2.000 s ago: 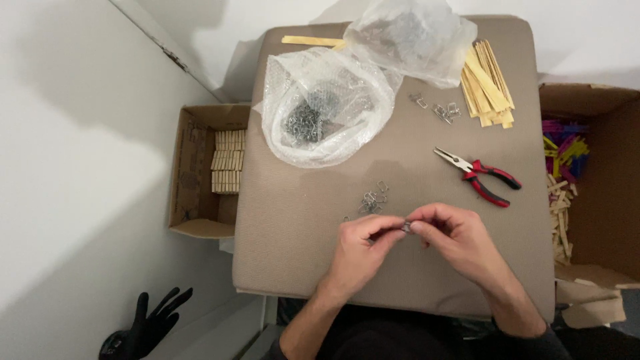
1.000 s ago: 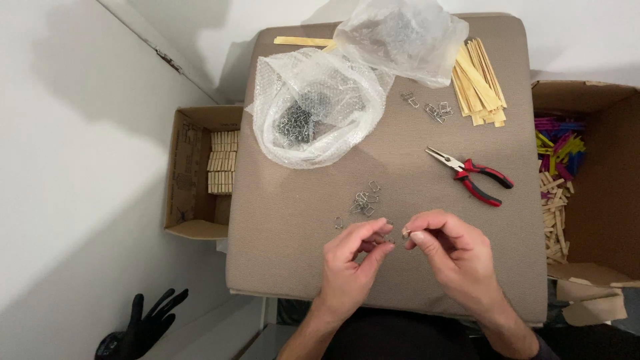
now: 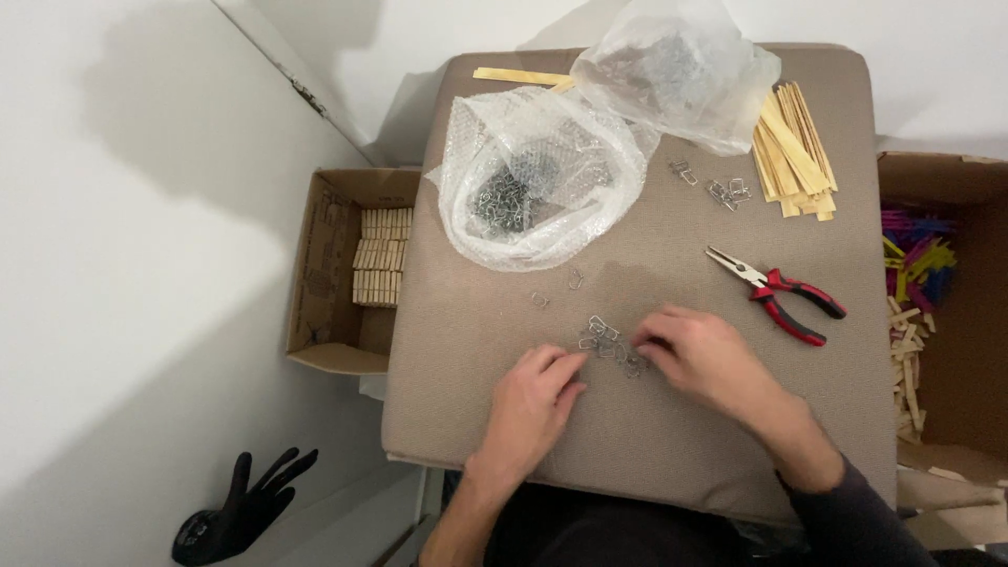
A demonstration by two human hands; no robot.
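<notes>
A small pile of wire clothespin springs (image 3: 603, 340) lies on the fabric-covered cushion (image 3: 488, 394). My left hand (image 3: 539, 402) rests at the pile's left, fingers curled, with nothing visible between them. Touching the right edge of the pile is my right hand (image 3: 693, 354), its fingertips bent down; whether a spring is in them is hidden. Two loose springs (image 3: 576, 279) lie above the pile. Combination pliers with red and black handles (image 3: 795, 303) lie right of my right hand. More springs (image 3: 728, 193) sit farther back.
A bubble-wrap bag (image 3: 543, 228) holds many springs; a second plastic bag (image 3: 677, 79) stands behind. Wooden strips (image 3: 791, 157) lie back right. Cardboard boxes flank the cushion: left (image 3: 339, 358) with stacked wooden pieces, right (image 3: 953, 315) with coloured and plain clothespin pieces. A black glove-like hand (image 3: 252, 504) is at lower left.
My hands have come apart and moved to either side of the spring pile; before, they were together below it, fingertips on a small metal piece.
</notes>
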